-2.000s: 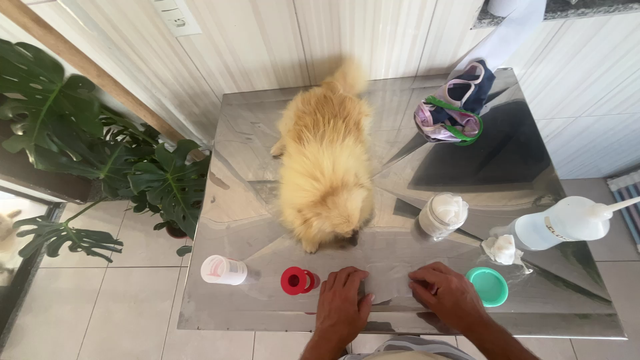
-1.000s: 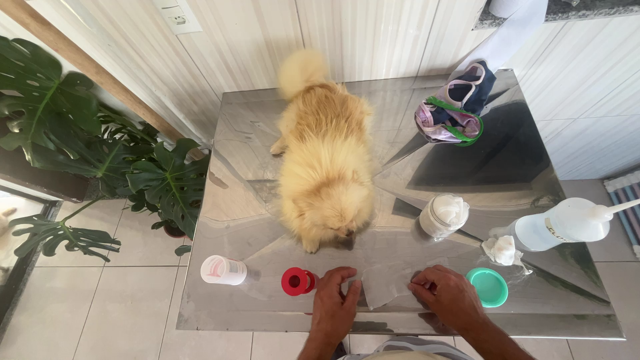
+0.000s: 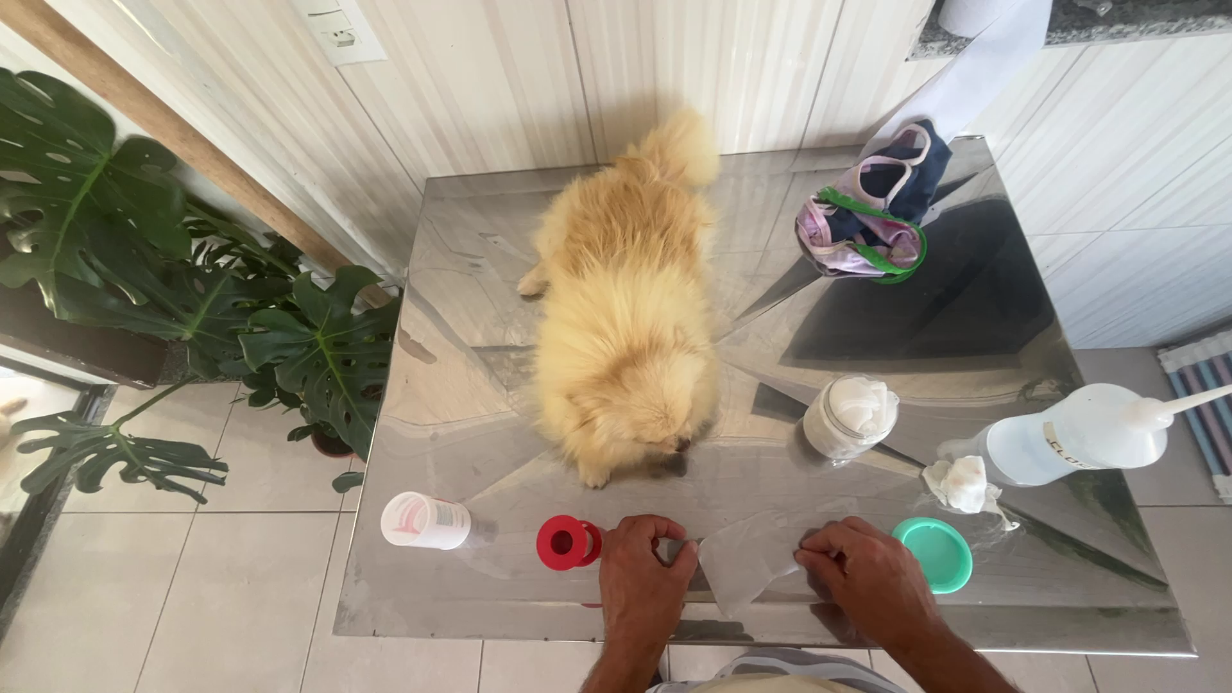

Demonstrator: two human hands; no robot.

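Observation:
My right hand (image 3: 861, 576) pinches the right edge of a thin translucent sheet (image 3: 749, 560) lying over the steel table (image 3: 404, 597). At the sheet's left edge is my left hand (image 3: 650, 568), thumb and forefinger apart; whether it touches the sheet is unclear. A red spool-like holder (image 3: 561, 542) stands just left of that hand. A fluffy cream dog (image 3: 630, 337) lies beyond my hands, head toward me. To the right are a green lid (image 3: 936, 555), a glass jar with white cotton or gauze (image 3: 847, 419) and a crumpled white wad (image 3: 962, 484).
A white cup-like container (image 3: 425, 521) stands at the left. A squeeze bottle (image 3: 1078, 438) of clear liquid is at the right edge. A fabric garment with green trim (image 3: 861, 217) lies at the back right, near hanging white paper (image 3: 962, 82). A leafy plant (image 3: 106, 212) grows beside the table.
The dog's tail has shifted; one second ago it pointed to the back left, and now it points to the back right. Both hands remain close to the sheet.

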